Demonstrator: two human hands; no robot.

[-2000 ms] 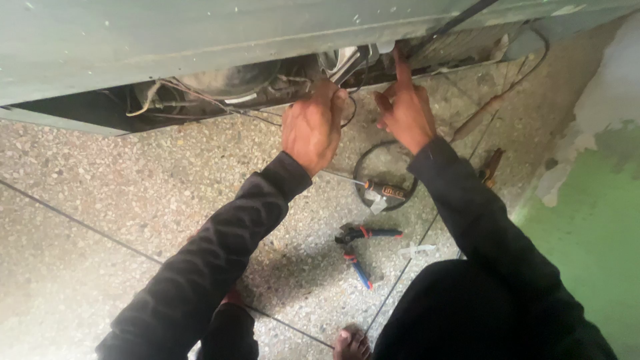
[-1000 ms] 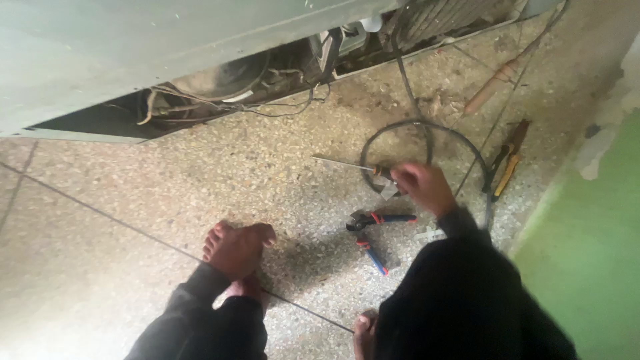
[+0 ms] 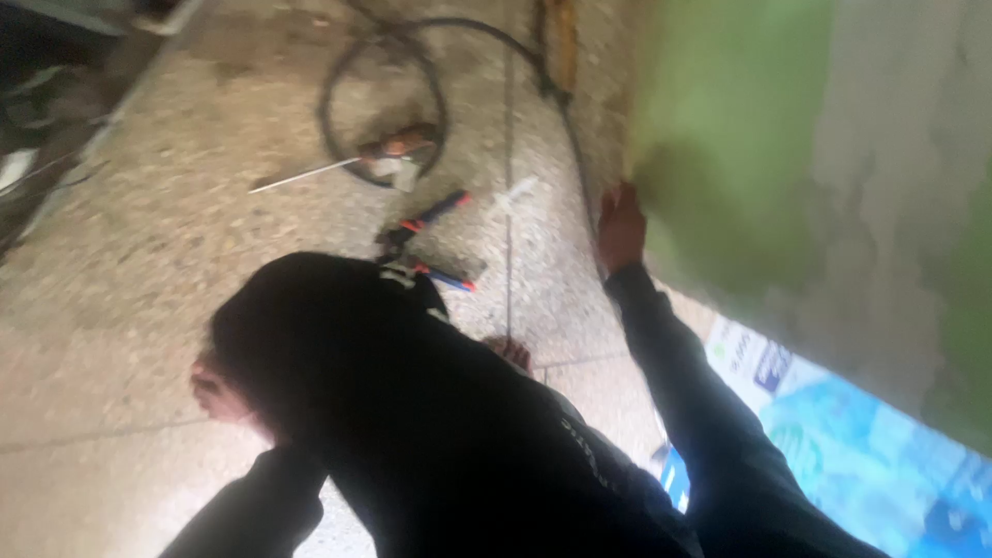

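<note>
My right hand (image 3: 622, 226) is at the foot of the green wall, beside a black cable (image 3: 577, 147); blur hides whether its fingers hold anything. My left hand (image 3: 229, 399) is low at the left, next to my dark-clothed knee, partly hidden by it. Between the hands, pliers (image 3: 422, 240) with blue and red handles lie spread on the speckled floor. A screwdriver (image 3: 310, 175) rests farther up, its handle within the coiled part of the cable.
The open underside of a metal appliance (image 3: 46, 101) is at the upper left. Yellow-handled pliers (image 3: 568, 43) lie at the top near the wall (image 3: 721, 139). A blue and white printed sheet (image 3: 860, 442) lies lower right. My foot (image 3: 511, 353) is near mid-frame.
My right hand has moved from the screwdriver handle to the foot of the wall. Both hands were at the appliance's lower edge earlier. The view has swung right.
</note>
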